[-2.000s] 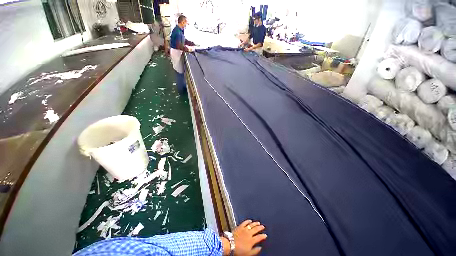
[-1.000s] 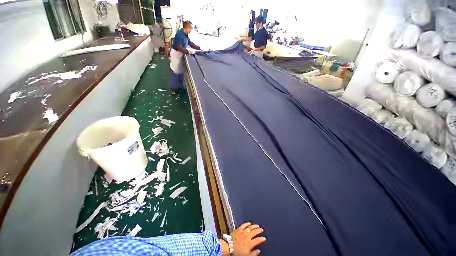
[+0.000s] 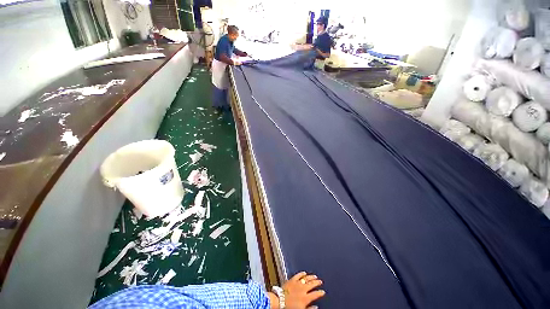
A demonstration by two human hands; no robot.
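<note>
Dark navy fabric [image 3: 313, 181] covers the long table, with several long ripples running down its length. A thin pale selvedge line [image 3: 318, 176] lies inboard of the table's left edge. The brown table edge [image 3: 255, 199] runs along the green floor. My left hand [image 3: 303, 291] rests flat on the cloth near that edge at the bottom, fingers apart, holding nothing. My right hand is not in view.
Two people [image 3: 222, 69] [image 3: 322, 43] stand at the far end by the cloth. A white bucket [image 3: 148, 181] and white scraps [image 3: 163, 241] are on the green floor. A parallel brown-topped table [image 3: 72, 108] is left. Wrapped rolls [image 3: 503, 101] are stacked right.
At the far end, the cloth's right part has been lifted by the person there. The view has shifted slightly. My left hand stays on the cloth.
</note>
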